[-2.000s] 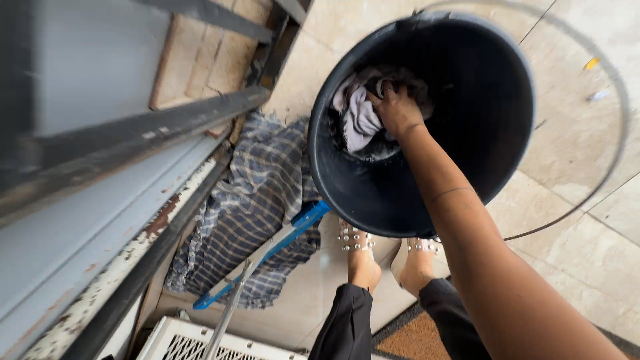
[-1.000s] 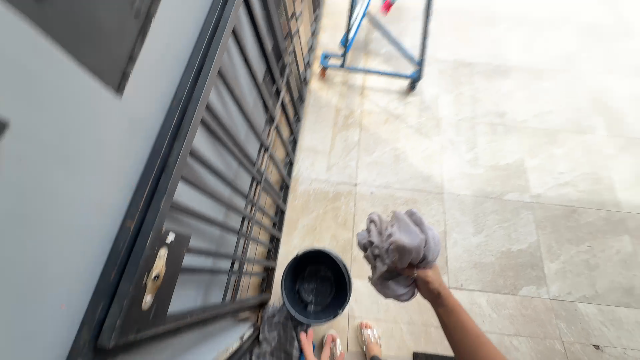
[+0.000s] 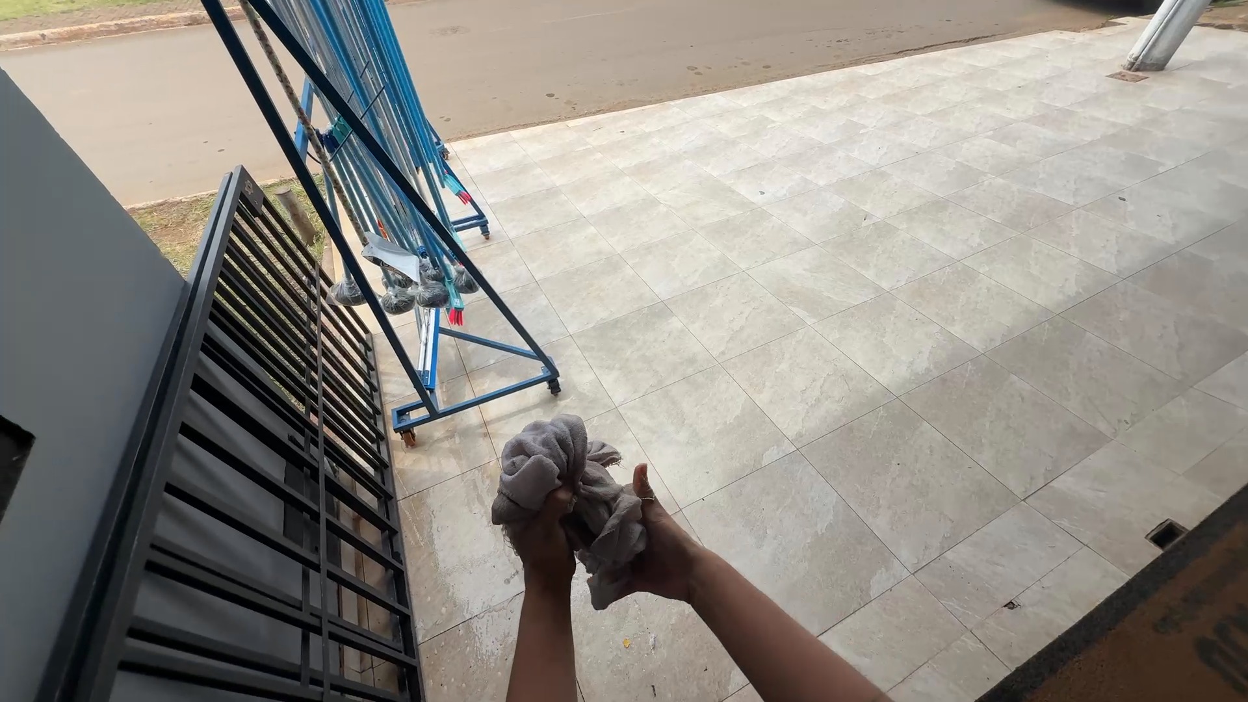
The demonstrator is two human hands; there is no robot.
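A grey cloth [image 3: 612, 522], bunched and twisted, is held up in front of me over the tiled floor, at the lower middle of the head view. My left hand [image 3: 548, 539] grips its left part, with a thick fold bulging above the fingers. On the right side of the cloth, my right hand [image 3: 671, 554] holds the other part, palm turned inward and thumb pointing up; its fingers are partly hidden behind the fabric. The two hands are close together but apart.
A dark metal barred gate [image 3: 322, 458] runs along the left beside a grey wall [image 3: 78, 292]. Ahead stands a blue wheeled rack [image 3: 487, 390] hung with poles. At the bottom right lies a dark-edged doormat [image 3: 1170, 624]. Pale tiles [image 3: 809, 390] reach to the road [image 3: 585, 58].
The cloth was in the dark bucket under my right hand, then was lifted out in that hand. Now both hands hold it. The view has swung up, and the bucket is out of sight.
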